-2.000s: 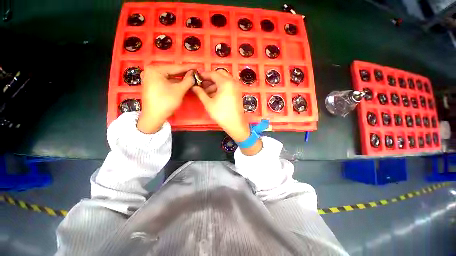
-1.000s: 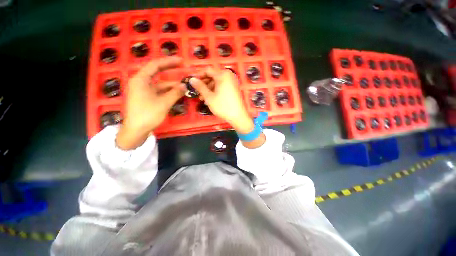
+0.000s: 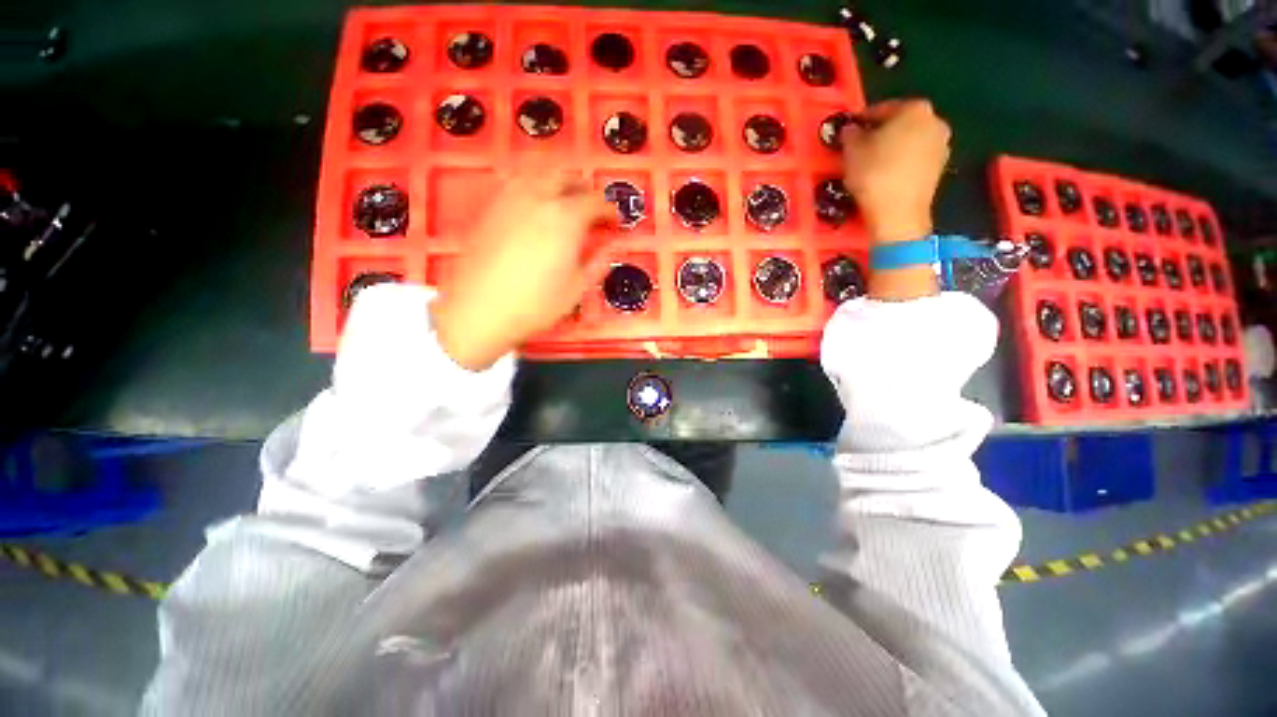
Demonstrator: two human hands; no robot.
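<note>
The red-orange tray (image 3: 595, 21) lies in front of me, with round black units in most of its pockets. My right hand (image 3: 896, 161) is at the tray's right edge, its fingertips on a round unit (image 3: 836, 132) in the second-row pocket of the last column. My left hand (image 3: 525, 266) is over the lower middle of the tray, its blurred fingertips beside another round unit (image 3: 622, 206); whether it grips anything is unclear. It hides some pockets. A blue strap (image 3: 908, 254) is on my right wrist.
A loose round unit (image 3: 649, 397) lies on the green mat below the tray. A second red-orange tray (image 3: 1034, 406) full of units is at right, with a clear bottle (image 3: 985, 269) beside it. Small black and silver parts (image 3: 875, 39) lie beyond the tray.
My hands were together over the tray around a small round piece and have moved apart. My right hand went right to the last column, where a formerly empty pocket now shows a unit.
</note>
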